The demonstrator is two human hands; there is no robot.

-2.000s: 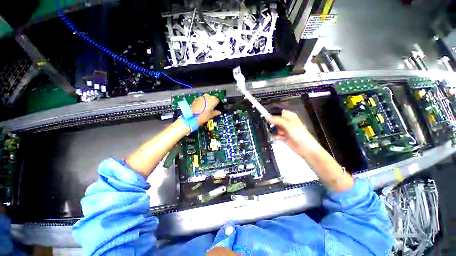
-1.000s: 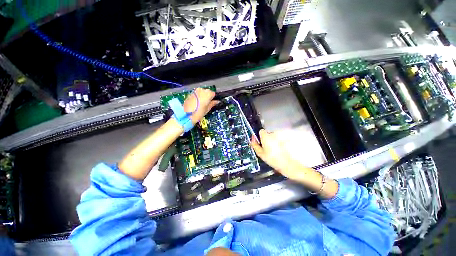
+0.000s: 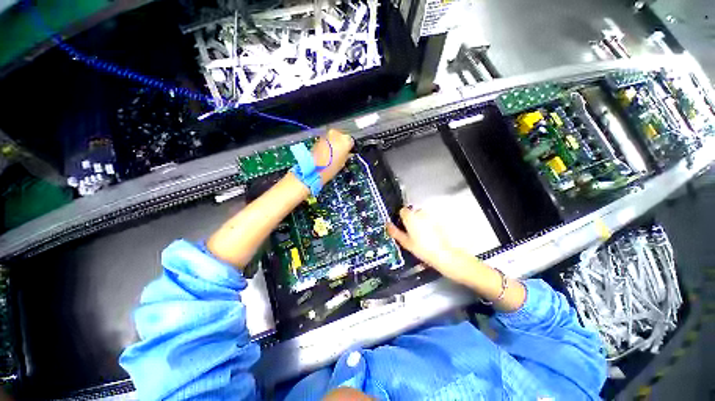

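A green circuit board (image 3: pixel 333 223) crowded with parts lies in a dark carrier (image 3: pixel 302 312) on the conveyor. A long white strip (image 3: pixel 375 186) lies along the board's right edge. My left hand (image 3: pixel 333 153), with a light-blue wrist strap, is at the board's far edge, near the strip's far end; its fingertips are hard to make out. My right hand (image 3: pixel 419 236) is at the right edge, its fingertips on or beside the strip's near part. Whether either hand grips the strip cannot be told. A green side board (image 3: pixel 270 160) is at the far left edge.
Another board (image 3: pixel 566 149) sits in its carrier at the right, with more beyond. A bin of white strips (image 3: pixel 294 55) stands beyond the far rail (image 3: pixel 188 166). Another pile of white strips (image 3: pixel 627 290) is at the lower right. A blue coiled cord (image 3: pixel 125 73) runs to my left wrist.
The white strip, held up in my right hand two seconds ago, now lies along the board's right edge. My right hand has come down to that edge. My left hand has shifted right along the far edge.
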